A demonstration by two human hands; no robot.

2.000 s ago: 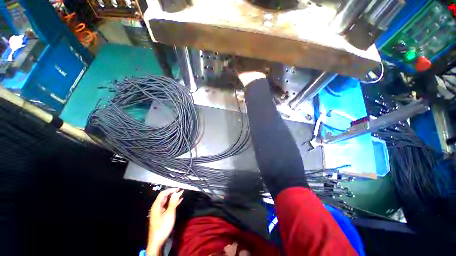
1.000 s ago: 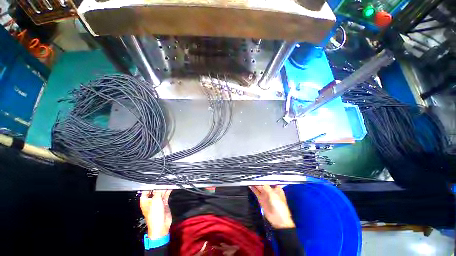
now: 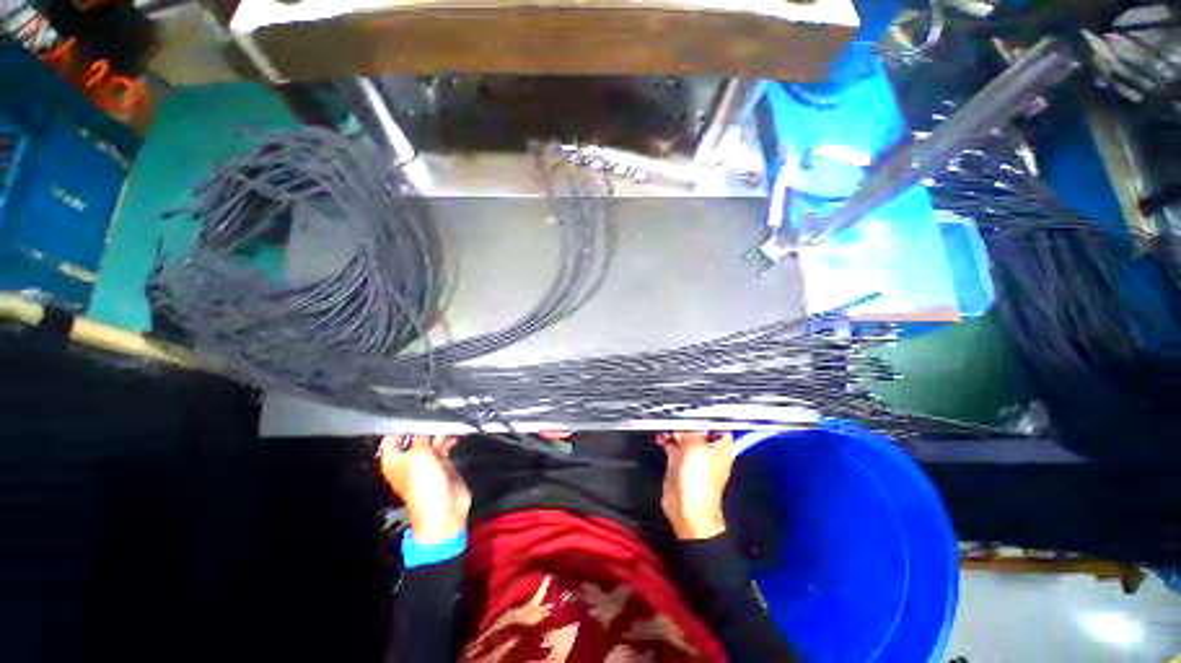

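Note:
A large loose coil of black cables (image 3: 415, 259) lies at the left of the grey work plate (image 3: 686, 279). Its straight strands (image 3: 674, 376) run along the front, tips at the right. Several cables curve up to a narrow silvery insert bar (image 3: 622, 165) at the press's front. My left hand (image 3: 427, 486) and my right hand (image 3: 698, 482) are at the plate's front edge, fingertips at or under it. No held object shows; their fingertips are partly hidden, so I cannot tell their grip.
The thick upper platen (image 3: 544, 49) spans the top above the insert bar. A blue bucket (image 3: 855, 544) stands beside my right hand. A blue tray (image 3: 965, 266) and a slanting metal arm (image 3: 933, 149) are at the right. More black cables (image 3: 1062, 272) hang at the far right.
My right arm has come back from under the platen to the plate's front edge. My left hand stays near that edge. The head view has shifted, and the insert bar now shows.

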